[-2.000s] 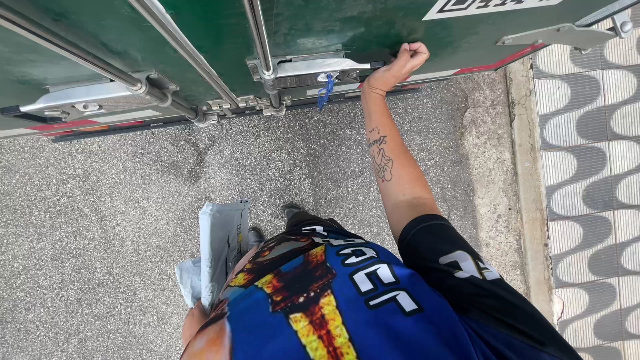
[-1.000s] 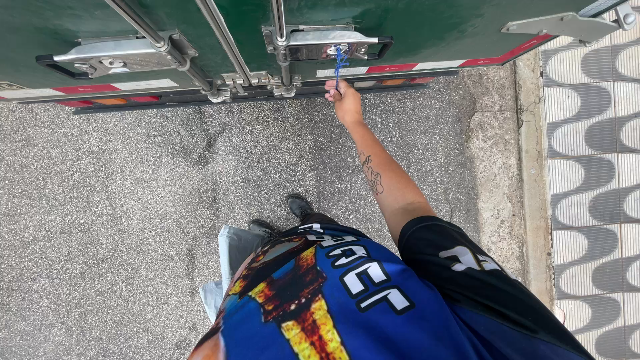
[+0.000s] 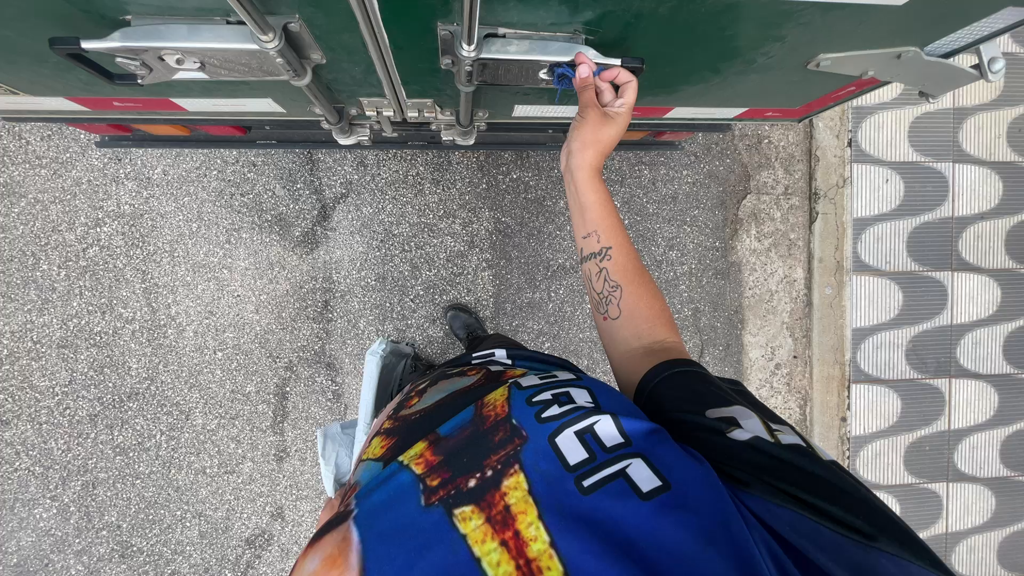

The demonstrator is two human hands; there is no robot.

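At the green truck's rear door, my right hand (image 3: 602,100) is raised to the metal latch handle (image 3: 552,60) of the right door, its thumb and fingers pinching a bunched blue cord (image 3: 564,77) at the lock. Whether a key is on the cord is hidden. A pale grey plastic package (image 3: 370,384) shows low beside my torso, at the left edge of the shirt. Only a sliver of skin shows below it; my left hand's fingers and grip are hidden behind the shirt.
The left door has a similar latch handle (image 3: 188,52), and vertical lock rods (image 3: 466,96) run down the doors. A bumper bar (image 3: 400,142) lies below. Grey asphalt (image 3: 200,320) is underfoot; a concrete curb (image 3: 829,264) and wave-patterned paving (image 3: 904,320) are at right.
My right hand was a fist against the door, then below the latch at the hanging cord; now it is up at the lock with the cord bunched in its fingers.
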